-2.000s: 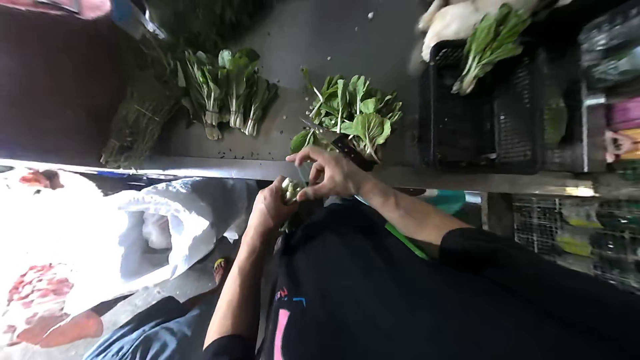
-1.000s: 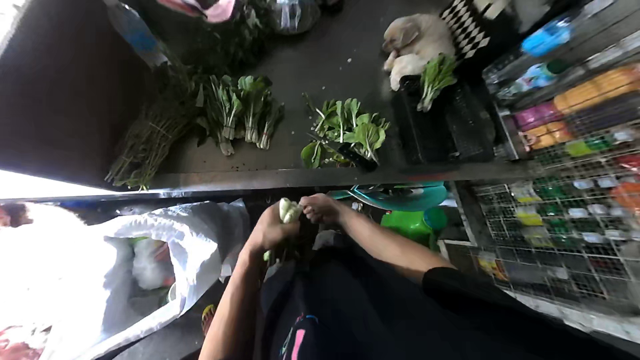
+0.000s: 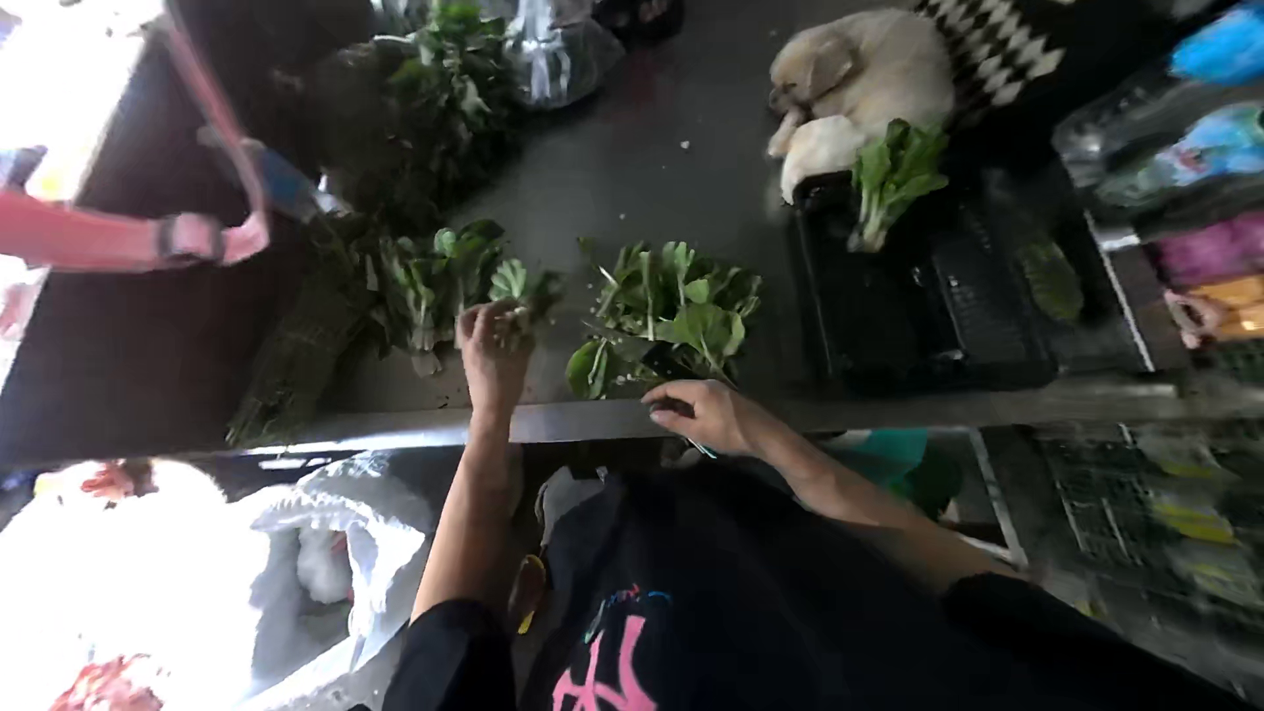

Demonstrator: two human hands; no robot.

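My left hand [image 3: 496, 351] holds a small bunch of leafy greens [image 3: 515, 286] by its pale stem end, just above the table, at the right side of a row of bundled greens [image 3: 420, 281]. My right hand [image 3: 703, 413] is at the table's front edge with its fingers curled; whether something lies in them I cannot tell. Right beyond it lies a loose pile of leafy greens [image 3: 686, 301], with a dark-handled knife [image 3: 667, 357] lying on its near side. Farther left are thin-stemmed herbs [image 3: 296, 346].
A curled-up puppy [image 3: 874, 69] lies at the back right, beside a black plastic crate [image 3: 928, 365] with one bunch of greens [image 3: 894, 183] on it. A pink strap [image 3: 109, 240] hangs at the left. Below the metal table edge [image 3: 583, 420] stands an open white sack [image 3: 375, 533].
My left hand has moved from in front of my body up over the table, with the greens in it. My right hand has parted from it and moved right to the table edge.
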